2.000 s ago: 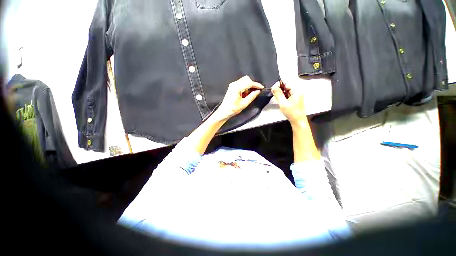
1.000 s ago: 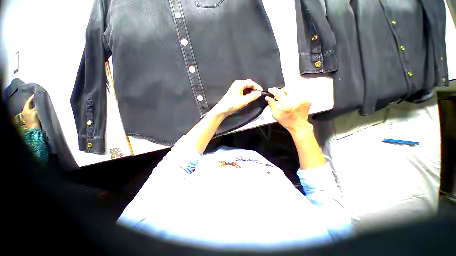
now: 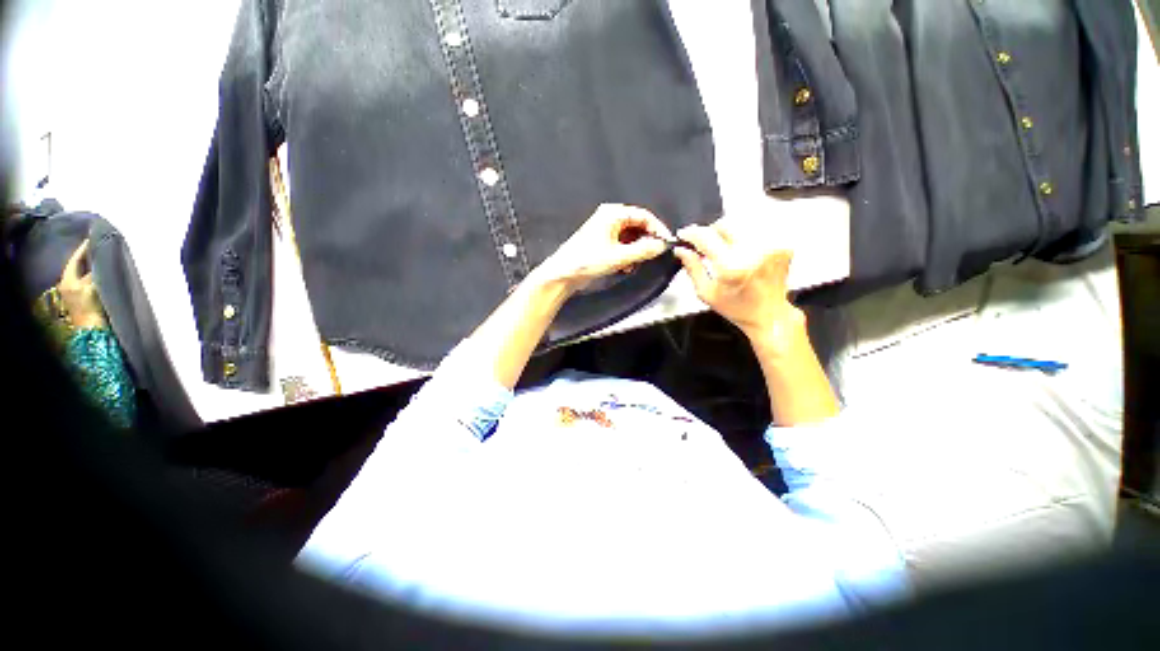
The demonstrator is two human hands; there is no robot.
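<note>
A dark grey denim shirt point(image 3: 382, 191) lies front up on the white table, its button placket point(image 3: 489, 176) running down the middle. My left hand point(image 3: 608, 247) pinches the curved hem at the shirt's lower right. My right hand point(image 3: 742, 274) pinches the same hem just beside it, fingertips nearly touching. The bit of hem between the fingers is small and dark. Whether a tool is in my right hand cannot be told.
A second dark shirt point(image 3: 941, 153) lies to the right, its cuff point(image 3: 810, 163) near the first shirt. A blue pen point(image 3: 1020, 363) lies on pale cloth point(image 3: 980, 432). At far left, another person's hand point(image 3: 80, 290) rests on a dark garment point(image 3: 121, 299).
My right hand has turned and shifted slightly down and left along the hem, its back now more visible. My left hand stays nearly in place. The other person's hand has appeared on the left garment.
</note>
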